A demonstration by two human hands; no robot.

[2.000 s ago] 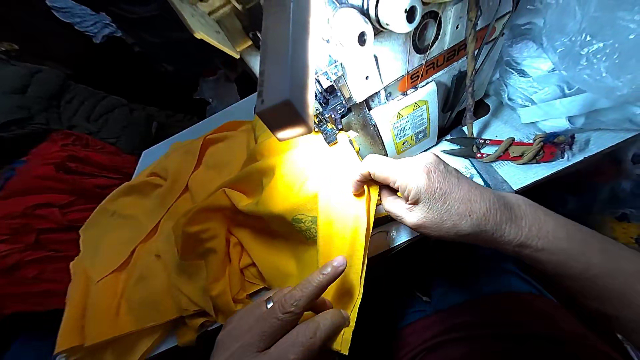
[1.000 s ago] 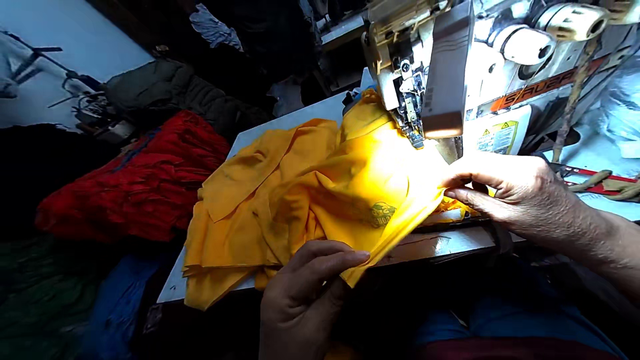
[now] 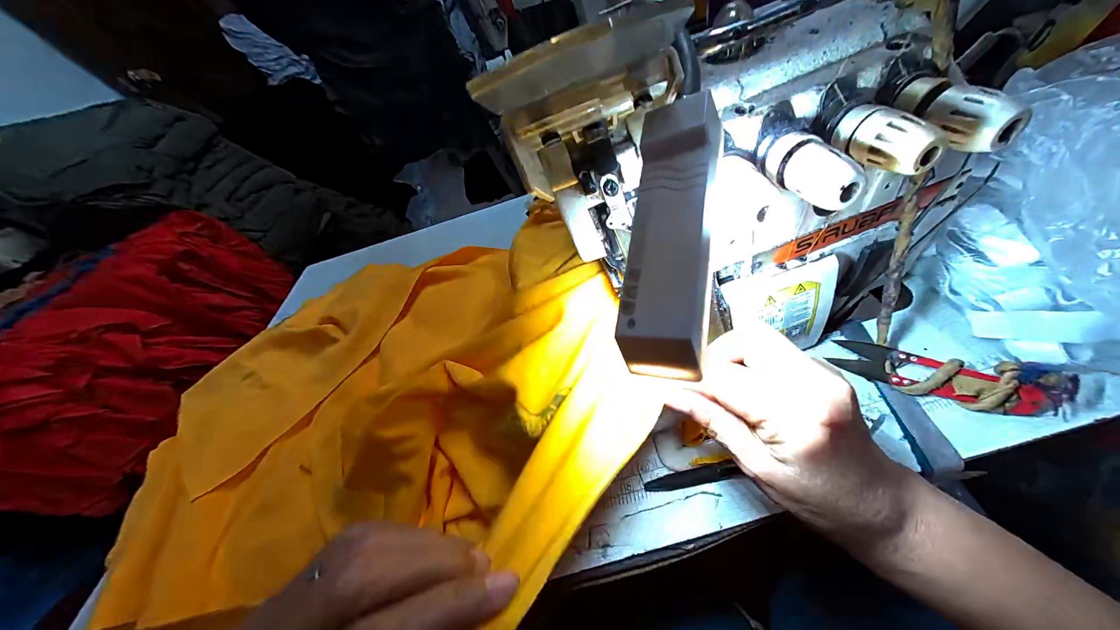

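Observation:
Yellow fabric (image 3: pixel 350 376) lies bunched over the white table of an industrial sewing machine (image 3: pixel 744 201), its upper edge running under the machine's needle area. A printed mark shows on the cloth near the bright folded strip. At the right end of that strip, close to the lamp, my right hand (image 3: pixel 787 420) pinches the fabric edge between thumb and fingers. My left hand (image 3: pixel 402 577) is low in the view, its thumb and fingers closed at the strip's lower part. A grey lamp (image 3: pixel 669 236) hides part of the needle area and throws strong glare.
Red-handled thread snips (image 3: pixel 971 381) wound with cord lie right of the machine, below clear plastic bags (image 3: pixel 1067 201). Red gathered fabric (image 3: pixel 149 350) and a dark quilted garment (image 3: pixel 175 175) are at the left. A dark slim tool (image 3: pixel 691 477) lies near the table's front edge.
My left hand has gone from pointing on the strip to gripping its lower part. The right hand still holds the edge by the machine. The view has shifted.

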